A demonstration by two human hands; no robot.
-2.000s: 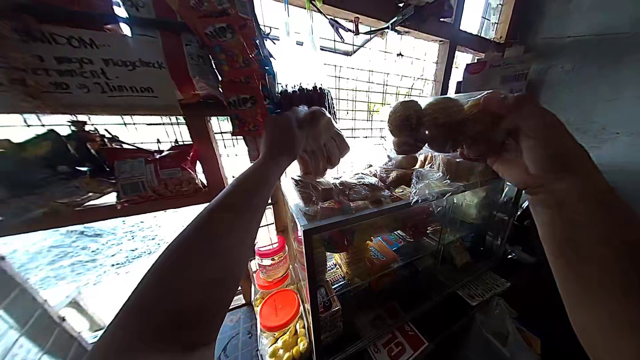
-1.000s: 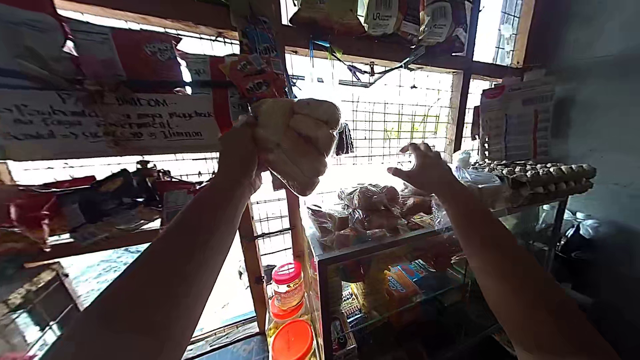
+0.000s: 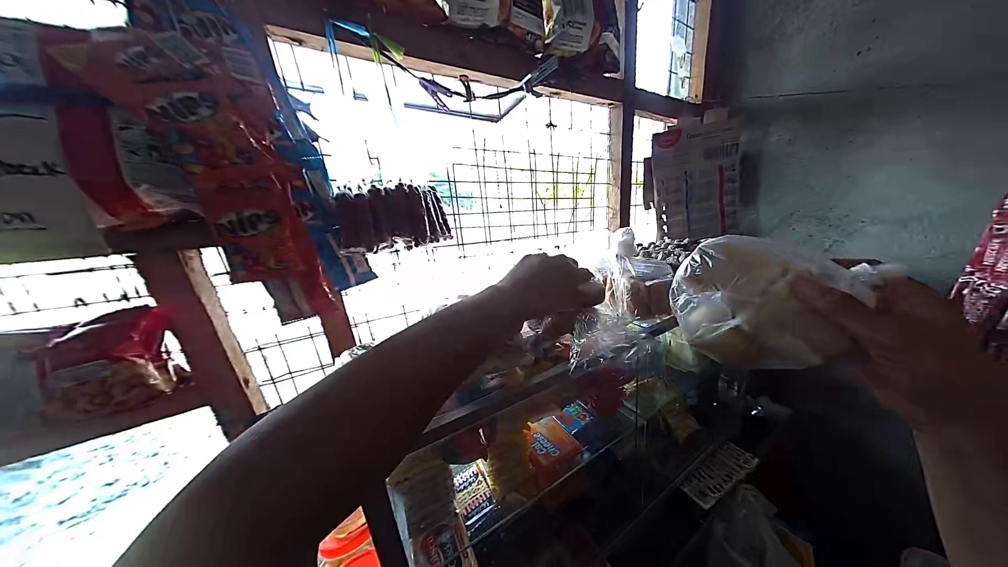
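My right hand (image 3: pixel 858 331) grips a clear plastic bag of bread rolls (image 3: pixel 748 307) at the right, above the end of a glass display case (image 3: pixel 551 472). Over the case top, my left hand (image 3: pixel 551 287) has its fingers bent beside other clear plastic bags (image 3: pixel 630 283); whether it grips one of them I cannot tell. More bagged goods on the case top are partly hidden by my left hand and forearm.
Strips of snack packets (image 3: pixel 244 181) hang at the left by a wooden post. Behind the case stands a wire-mesh window (image 3: pixel 528 181). Red-lidded jars (image 3: pixel 346 543) stand at the case's lower left. A concrete wall (image 3: pixel 858 142) rises at the right.
The bread bag one second ago was at my left hand; now it is in my right hand at the right. My left hand has moved down to the case top. The view has shifted.
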